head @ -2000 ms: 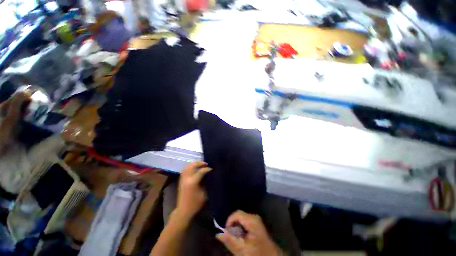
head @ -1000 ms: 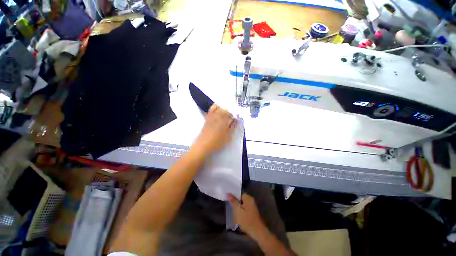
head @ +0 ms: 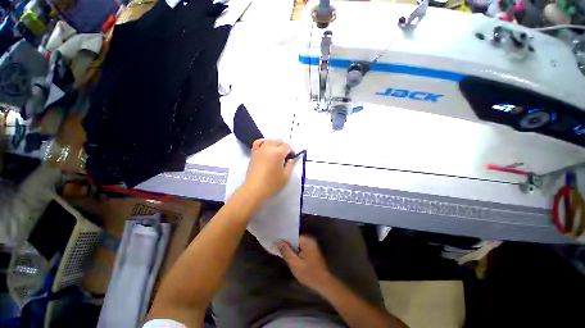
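A light cloth piece (head: 274, 208) lies over a black fabric panel (head: 245, 127), whose dark edge shows along the right side and whose tip shows at the upper left. My left hand (head: 271, 168) grips both near the top at the table's front edge, with a small dark item at its fingertips. My right hand (head: 303, 257) pinches the lower end over my lap. The presser foot and needle area (head: 327, 106) is above and right of the cloth, apart from it.
A stack of black cut panels (head: 157, 90) lies on the table at left. The JACK sewing machine (head: 410, 83) stands at right. Red-handled scissors (head: 567, 208) are at the right end. Folded light pieces (head: 131, 272) lie on cardboard at lower left, beside a cream basket (head: 76, 250).
The black panel was hanging over the table edge, then the light piece came to lie on it. Both hands and the cloth have since shifted slightly left, away from the needle.
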